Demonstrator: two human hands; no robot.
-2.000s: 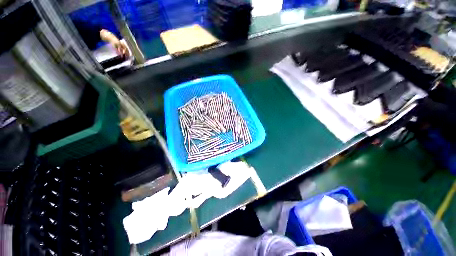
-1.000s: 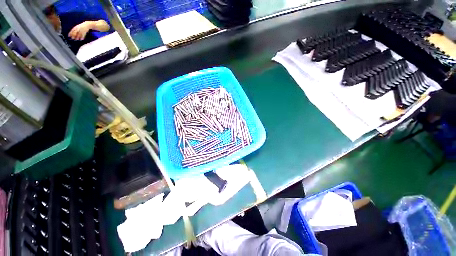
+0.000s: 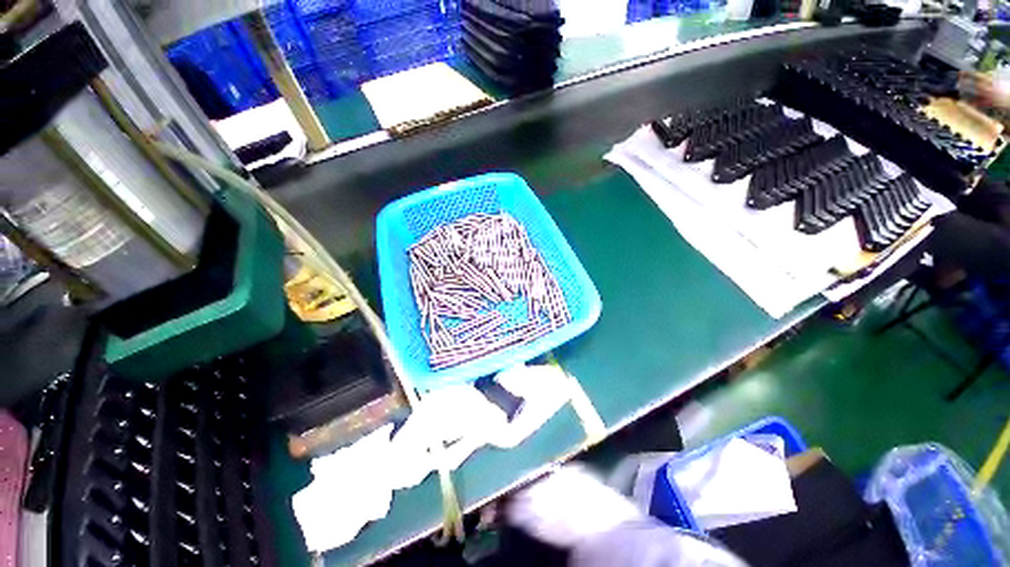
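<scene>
A blue plastic basket (image 3: 587,299) full of thin metal pins (image 3: 487,277) stands on the green bench. White crumpled cloth (image 3: 352,487) lies along the near bench edge, with one short black part (image 3: 501,399) on it. A pale, blurred right sleeve (image 3: 581,515) reaches in from the bottom, below the bench edge. My right hand (image 3: 498,516) is at most a small, blurred, dark patch at its end; its grip cannot be made out. My left hand is out of the picture.
Trays of black parts with silver glints (image 3: 166,465) stand at left, below a green press head (image 3: 205,321). A dark fixture block (image 3: 327,377) and pale hose (image 3: 321,260) adjoin the basket. Black parts in zigzag rows (image 3: 820,183) lie right. A blue crate (image 3: 678,501) is below the bench.
The view has shifted, with the basket slightly lower and farther right than one second ago. The right sleeve has moved right and up in the picture. The pins and cloth look unchanged.
</scene>
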